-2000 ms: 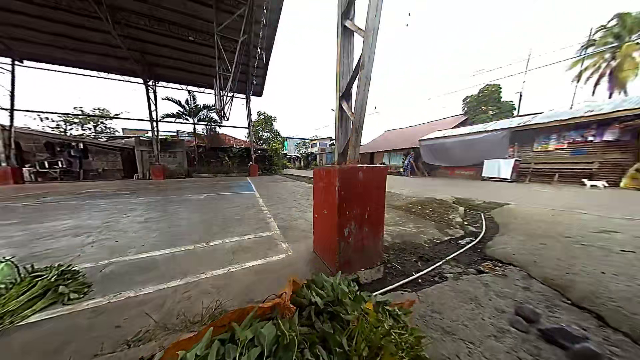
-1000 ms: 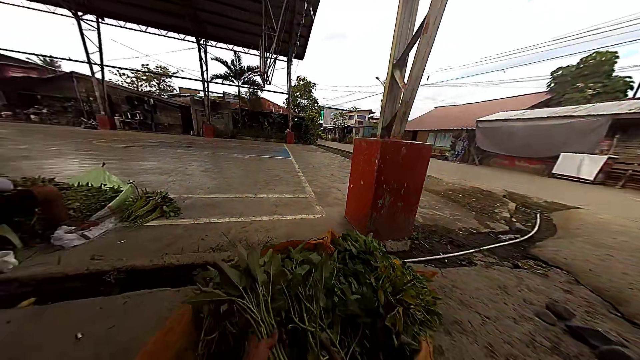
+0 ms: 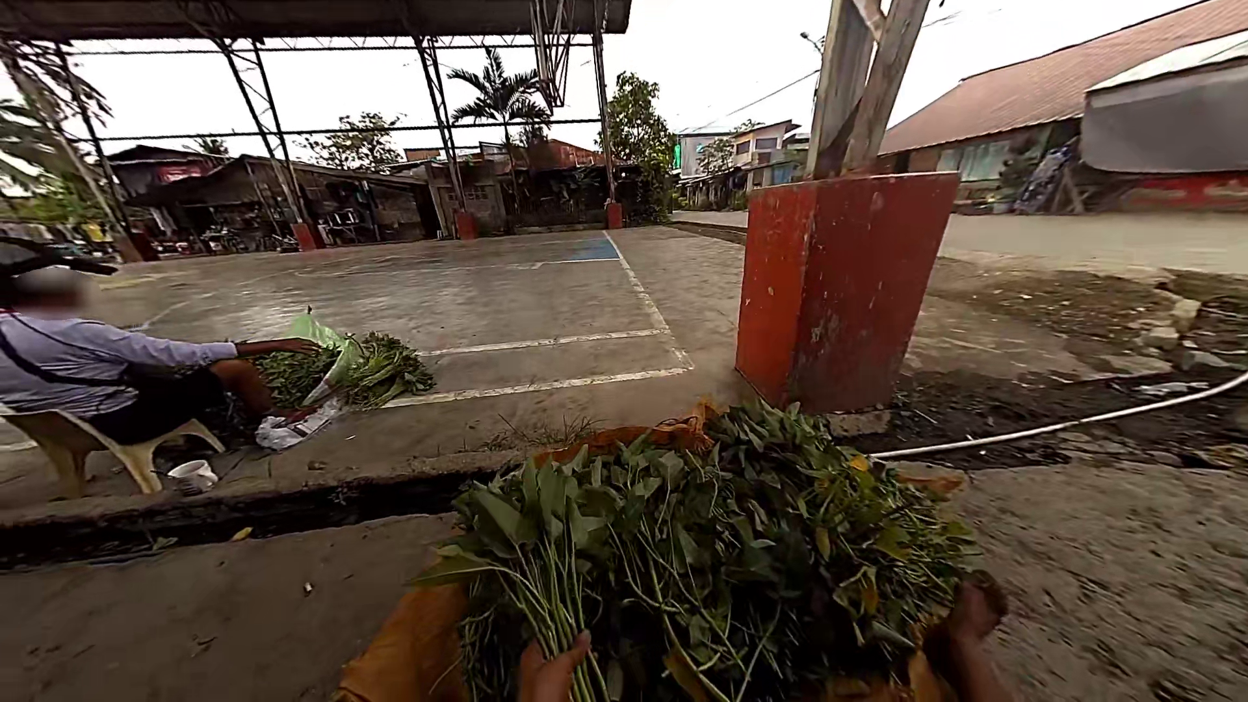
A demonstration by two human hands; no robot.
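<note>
My left hand (image 3: 554,673) is closed around the thin stems of a bunch of leafy greens (image 3: 546,556) at the bottom centre. The bunch lies against a large heap of the same kind of greens (image 3: 741,546), which rests on orange-brown sacking (image 3: 414,643). What appears to be my right hand (image 3: 965,624) is at the heap's lower right edge, blurred and dark; whether its fingers hold any stems cannot be made out. Some leaves near that side are yellow.
At left a person (image 3: 88,361) sits on a plastic chair (image 3: 107,444), an arm reaching to more greens (image 3: 385,370) beside a green bag (image 3: 336,366). A white cup (image 3: 193,476) stands near a dark gutter (image 3: 292,512). Beyond the heap rises a red post base (image 3: 843,288); a white pipe (image 3: 1063,426) lies right.
The view has swung left, bringing the seated person into sight. No hand shows in the oldest frame; my left hand is now at the stems at the heap's front.
</note>
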